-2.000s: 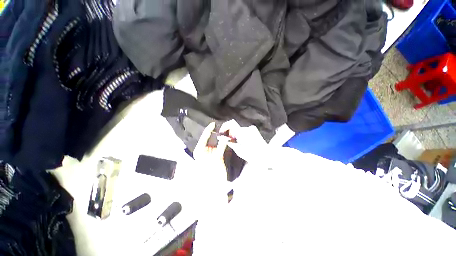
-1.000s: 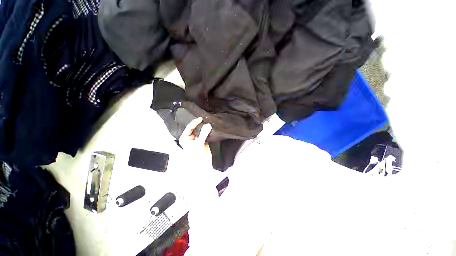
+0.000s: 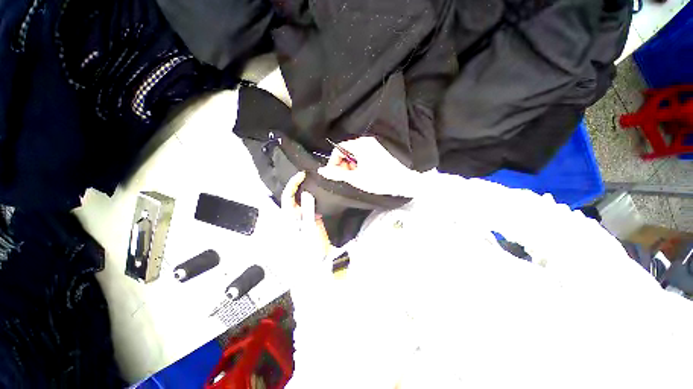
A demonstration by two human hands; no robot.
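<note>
A dark grey jacket lies heaped in front of me, and a flap of it reaches down to my hands over the white table. My left hand, washed out by glare, pinches the lower edge of this flap. My right hand is just above and right of it, over the cloth. It holds small thread snips, reddish, with thin tips pointing left. Whether the tips touch the cloth cannot be told. My sleeves are overexposed white and hide much of the lower right.
On the white table lie a phone, two black spools, a silvery box and a printed sheet. Navy garments are piled left. A blue crate and red stools stand beyond the table's edges.
My right hand, lost in glare a second ago, shows again with the snips over the cloth. My left hand still holds the flap. The view has shifted and more red stool shows below.
</note>
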